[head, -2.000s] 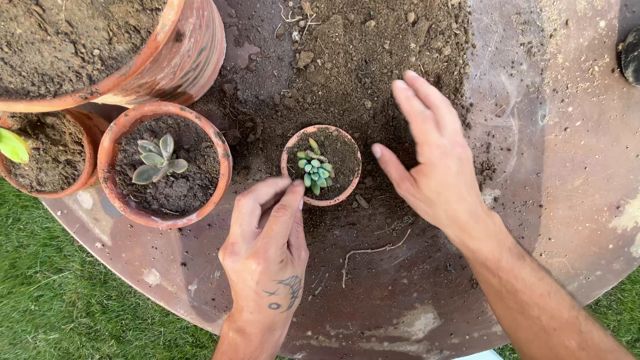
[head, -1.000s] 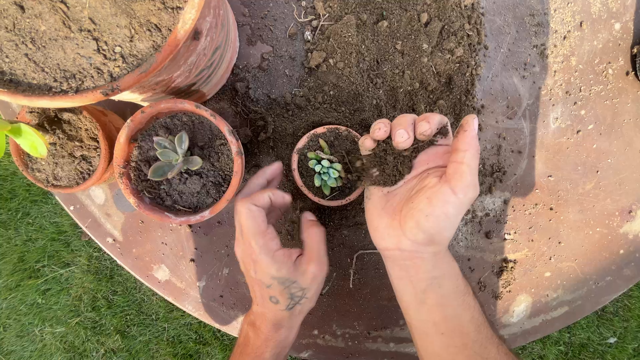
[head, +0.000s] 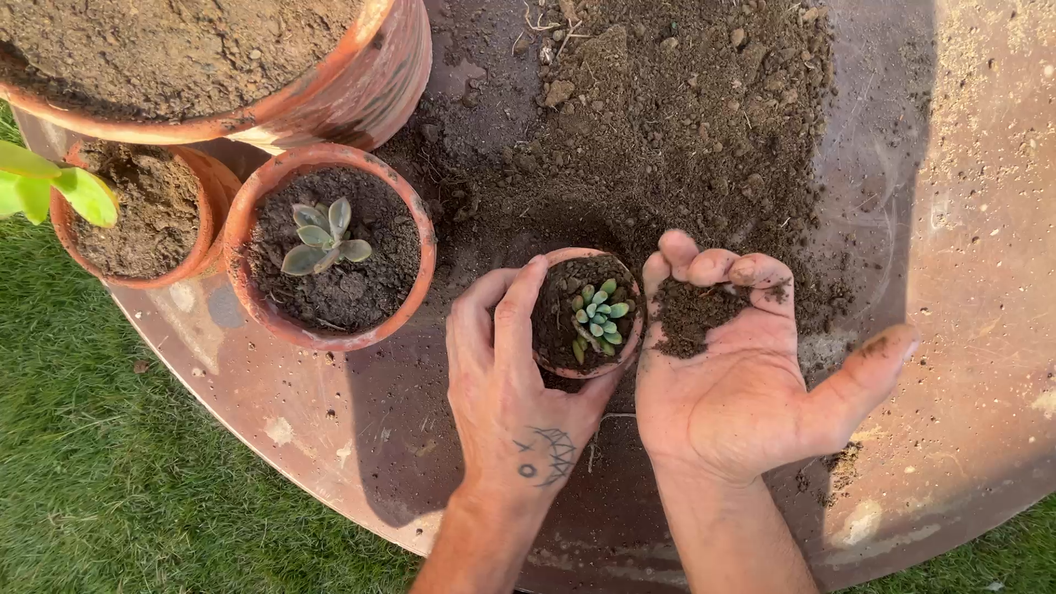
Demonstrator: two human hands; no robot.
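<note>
My left hand [head: 528,371] grips a small terracotta pot [head: 569,371] around its left and lower sides. In the pot, a small green succulent [head: 601,318] sits right of centre in dark soil. My right hand [head: 726,371] is palm up against the pot's right side, cupping a small heap of loose soil [head: 695,316] near its fingers, with the thumb spread to the right. Beyond both hands a broad pile of loose soil [head: 676,124] covers part of the table.
At the left stand a terracotta pot [head: 425,272] with a grey-green succulent [head: 324,238], another terracotta pot [head: 216,194] beside a bright green plant [head: 58,186], and a large soil-filled terracotta pot [head: 388,74]. The round table's edge [head: 239,437] curves above grass.
My left hand has moved from beside the small pot to a grip around it. My right hand, empty two seconds ago, now holds soil, its palm opened out since one second ago.
</note>
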